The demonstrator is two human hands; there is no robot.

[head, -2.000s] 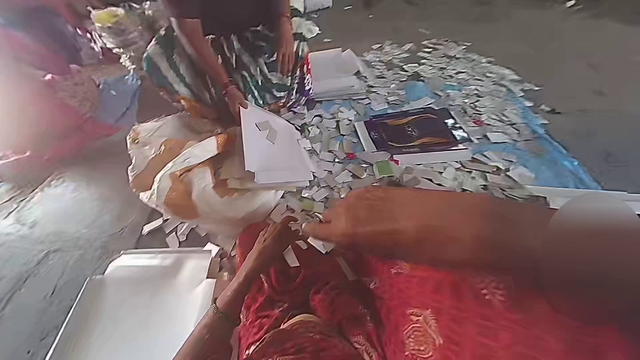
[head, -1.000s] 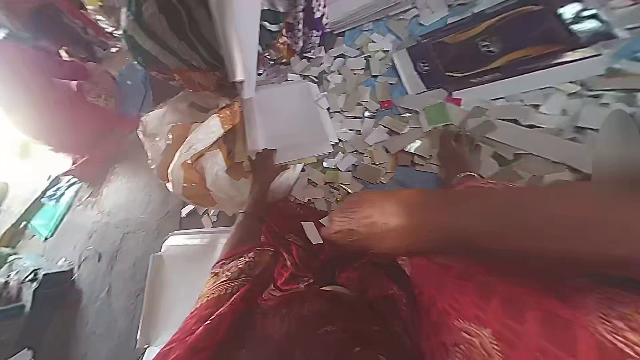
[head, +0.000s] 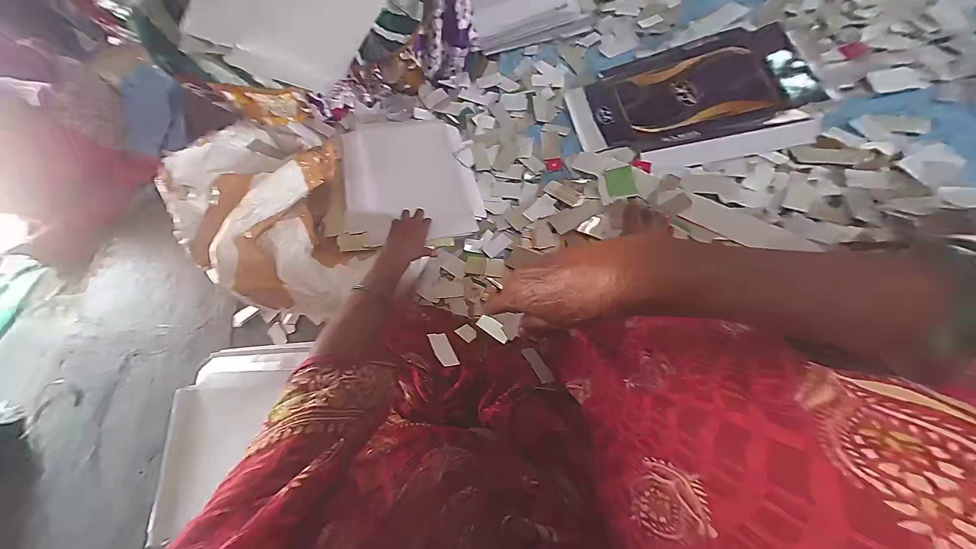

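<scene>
My left hand [head: 408,232] rests with its fingers spread on the near edge of a small stack of white card sheets [head: 408,171]. That stack lies beside a crumpled white and orange plastic bag [head: 263,221]. To the right, my right hand [head: 560,290] is low over my lap, its fingers pointing left and down; its fingertips are blurred and partly hidden, beside a small white card scrap [head: 492,329]. More loose scraps lie on the red patterned cloth over my lap [head: 480,442].
Many card scraps [head: 534,206] cover a blue sheet. A dark printed box [head: 686,91] lies on them at upper right, with a paper stack [head: 526,23] behind. White sheets [head: 282,34] are at upper left, near patterned cloth. White trays or cards [head: 206,442] lie at lower left.
My left hand has gone from beside my right hand over the lap to the white card stack. The white sheets at the top have shifted. The view has tilted down and come closer.
</scene>
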